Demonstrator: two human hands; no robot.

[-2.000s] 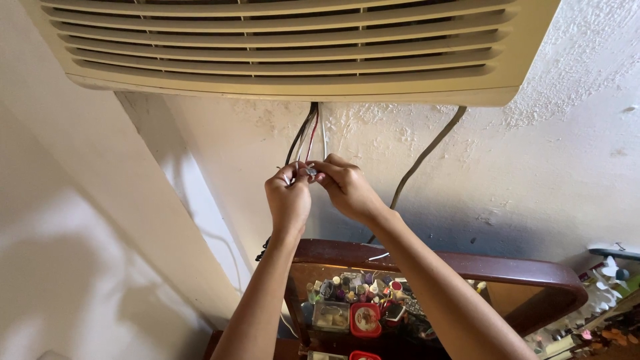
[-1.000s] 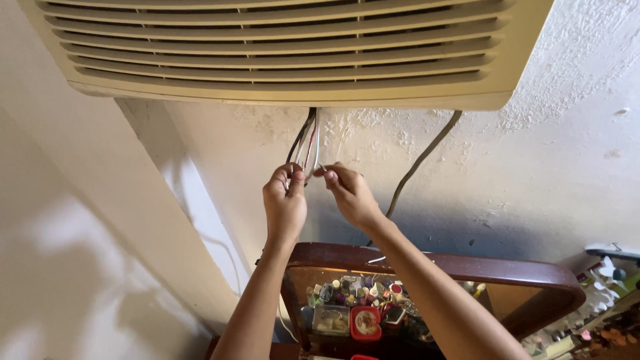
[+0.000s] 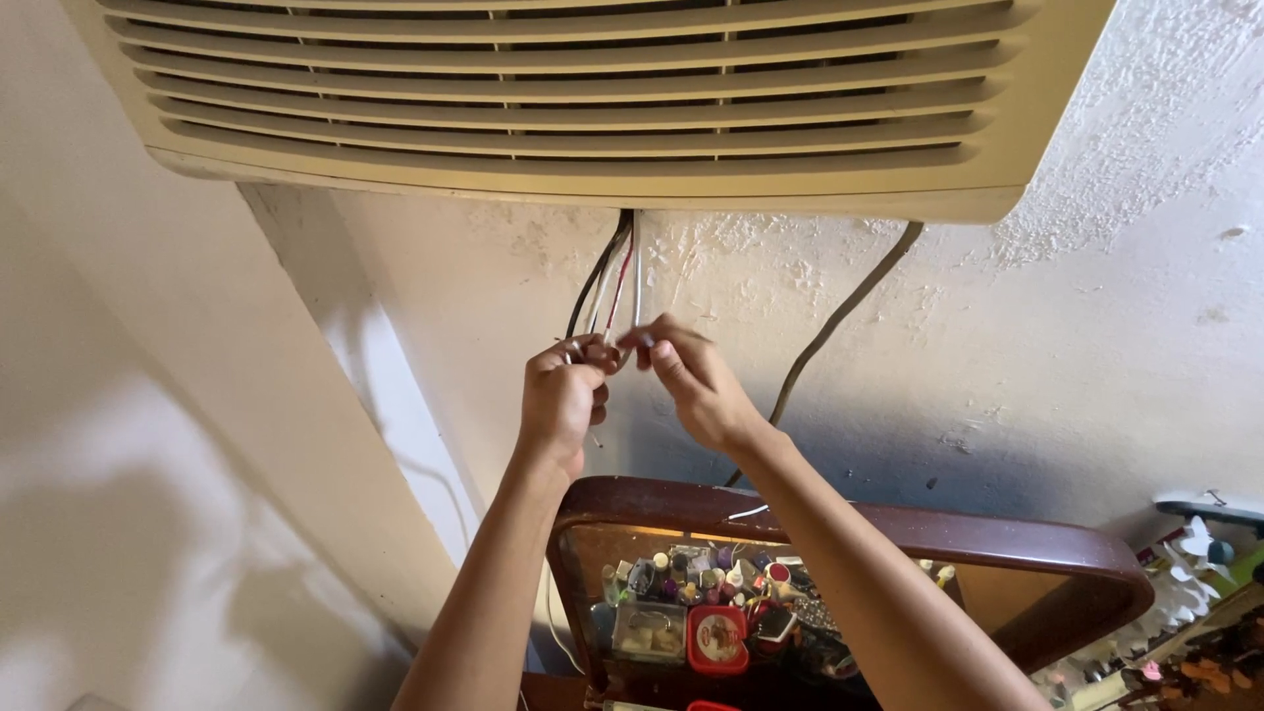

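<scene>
Several thin wires, black, white and red (image 3: 621, 281), hang from the underside of a cream air conditioner's louvred housing (image 3: 583, 183). My left hand (image 3: 565, 395) grips the lower part of these wires between thumb and fingers; a short wire end (image 3: 596, 440) pokes out below it. Close on the right, my right hand (image 3: 691, 380) has its fingertips at the white wire (image 3: 637, 272), near the left fingertips. Those fingertips are blurred, so whether they pinch the wire cannot be told.
A thick grey cable (image 3: 839, 311) runs from the housing down behind a brown-framed mirror (image 3: 948, 533). Bottles and a red-lidded container (image 3: 718, 640) show in the mirror. A scrap of white wire (image 3: 748, 513) lies on its frame. White flower-like decorations (image 3: 1190, 568) are at the right.
The right hand's fingers have shifted from a pinch at the wires to a looser, partly spread pose. The left hand stays on the wires, turned slightly.
</scene>
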